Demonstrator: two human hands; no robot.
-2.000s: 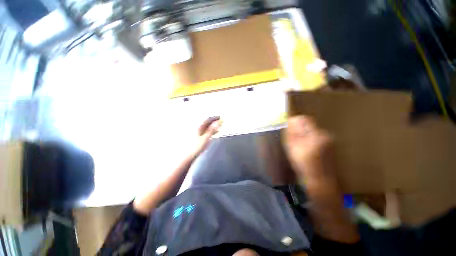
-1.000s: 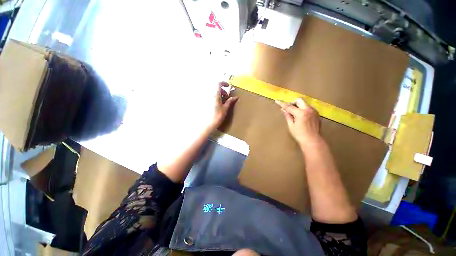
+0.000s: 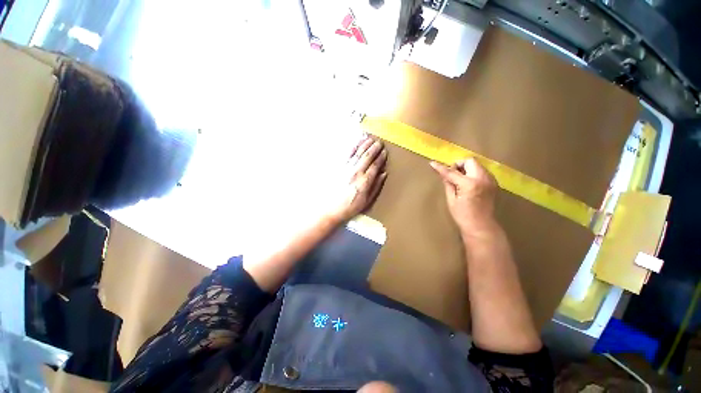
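Observation:
One brown cut panel (image 3: 549, 107) lies beyond the yellow hold-down bar (image 3: 476, 165), and a second brown panel (image 3: 419, 230) lies on the near side, its far edge along the bar. My left hand (image 3: 367, 175) rests flat on the near panel's left end, fingers close to the bar's left end. My right hand (image 3: 470, 196) is on the near panel at the middle of the bar, thumb and index finger at the panel's edge by the bar. Whether its fingers pinch the edge is hard to tell. The yellow tape block (image 3: 634, 239) sits at the bar's right end.
The sewing head (image 3: 361, 34) is above the panels' left end. The grey carriage rail (image 3: 615, 57) runs behind. A thick panel stack (image 3: 69, 142) stands at left, with a lower brown stack (image 3: 142, 269) below it. Blue material (image 3: 626, 339) is at lower right.
Two seconds ago my right hand held a panel off to the right; it now lies along the bar. Since one second ago, my left hand has flattened onto the panel's left end.

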